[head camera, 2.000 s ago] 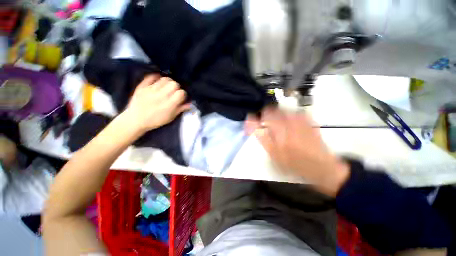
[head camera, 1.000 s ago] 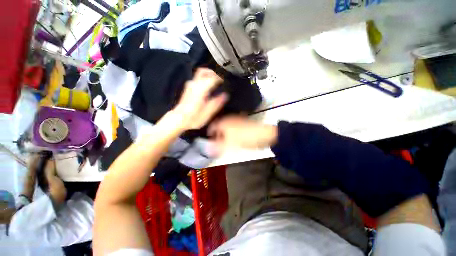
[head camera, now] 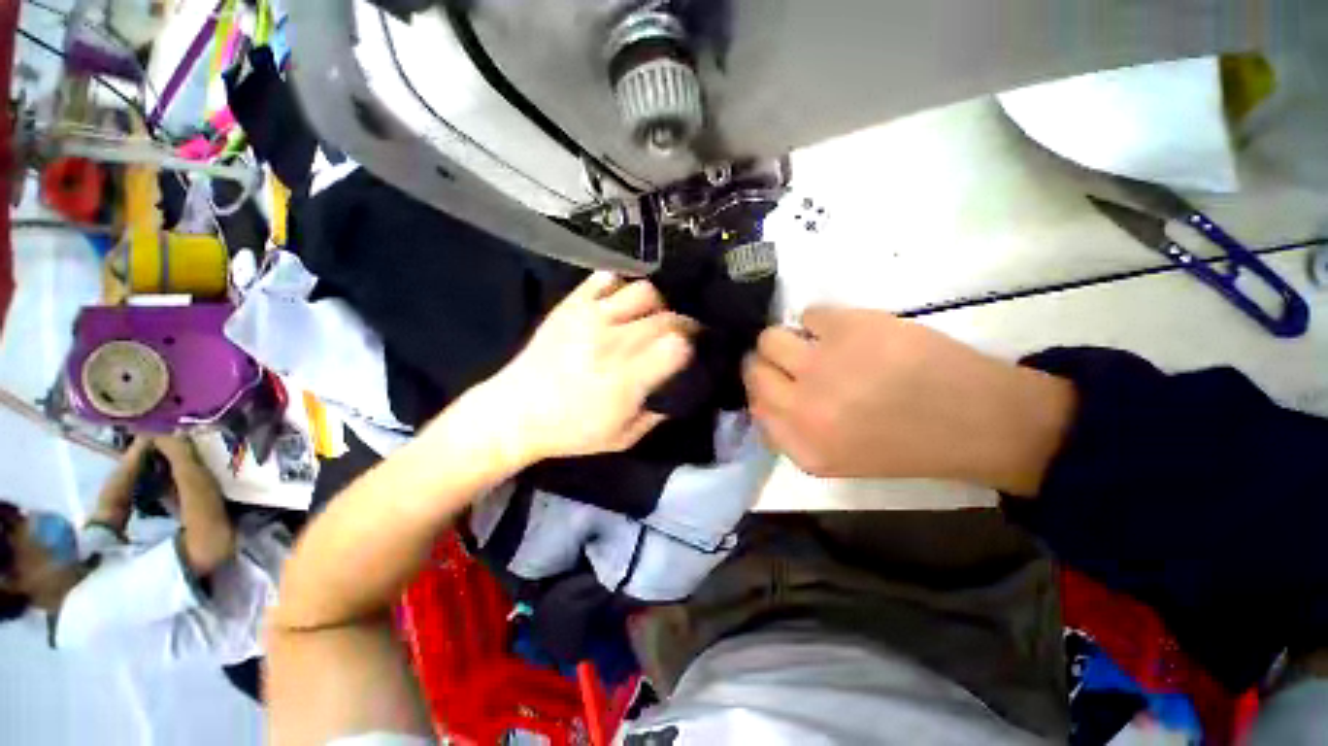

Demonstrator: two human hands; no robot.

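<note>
Black fabric (head camera: pixel 437 292) lies left of and under the needle area of the sewing machine (head camera: pixel 495 131). Its near end joins pale grey fabric (head camera: pixel 663 547) that hangs over the table's front edge. My left hand (head camera: pixel 605 364) presses on the black fabric just in front of the machine head, fingers curled. My right hand (head camera: pixel 874 394) pinches the right edge of the black fabric beside the presser foot (head camera: pixel 736 233); its fingertips are partly hidden.
Blue-handled snips (head camera: pixel 1209 262) and a curled white paper (head camera: pixel 1129 124) lie at the right. A purple device (head camera: pixel 175 364) and a yellow spool (head camera: pixel 182 264) stand at the left. Another person (head camera: pixel 160 583) sits at far left. A red basket (head camera: pixel 473 656) is below the table.
The view has moved closer to the machine head. Both hands have moved up to the needle area, and the black fabric now reaches under the presser foot. The grey fabric hangs further over the edge.
</note>
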